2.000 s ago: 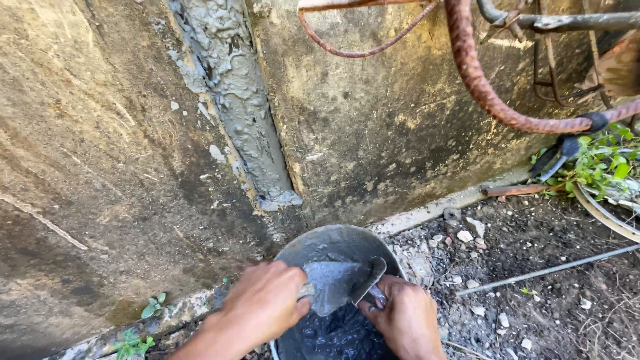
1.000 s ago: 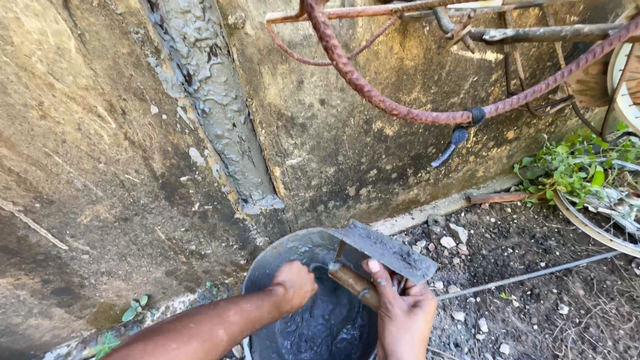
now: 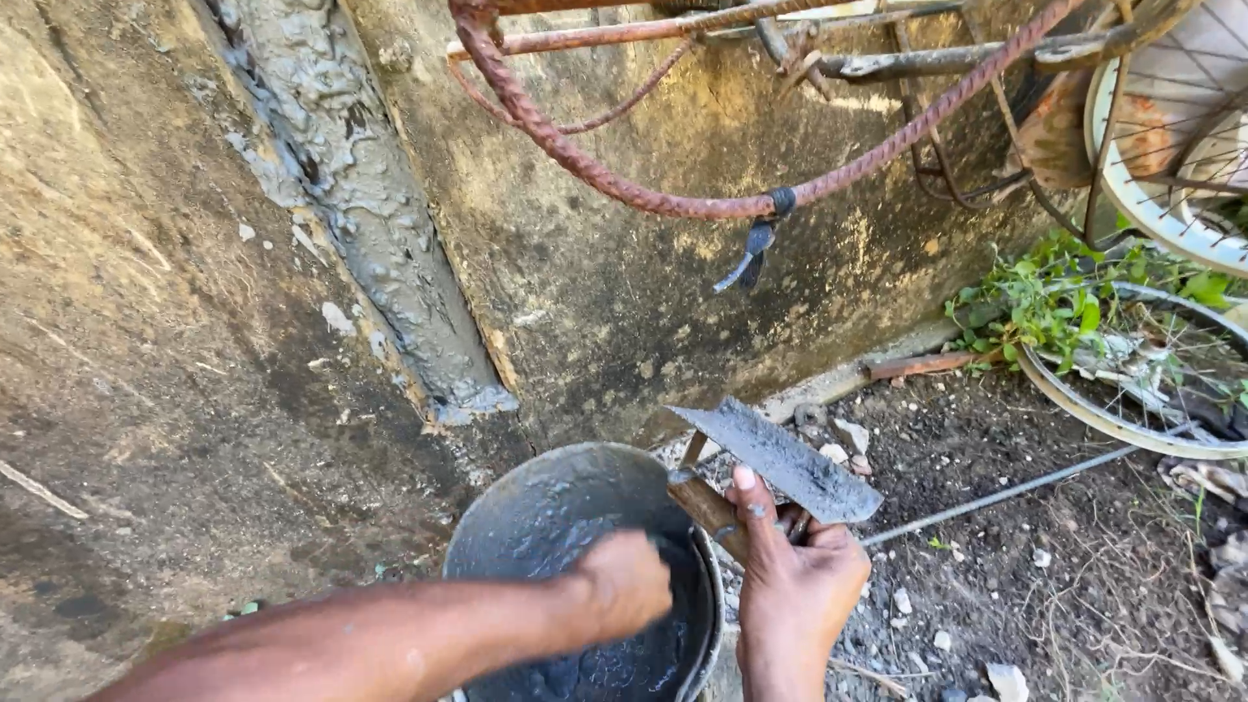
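My left hand (image 3: 629, 585) is a blurred, curled fist low inside a dark round bucket (image 3: 541, 478) of wet grey mortar (image 3: 624, 673); whether it grips a tool is hidden. On the bucket's right side, my right hand (image 3: 799, 575) holds a flat metal plastering trowel (image 3: 780, 458) by its wooden handle (image 3: 707, 507), thumb up near the blade. The blade is smeared with grey mortar and tilts down to the right. Above the bucket, rough wet mortar fills a long vertical channel (image 3: 361, 195) in the weathered wall (image 3: 585, 322).
A rusty bent rebar (image 3: 634, 195) with a dark tie hangs across the upper view, in front of the wall. Bicycle wheels (image 3: 1121, 429), green plants (image 3: 1053, 302) and a brick-red piece (image 3: 916, 365) lie at the right. A thin metal rod (image 3: 1004, 497) crosses the stony soil.
Two seconds ago both hands were together over the bucket at the trowel blade. Since then my left hand has gone down into the bucket, while the trowel is in my right hand beside the rim.
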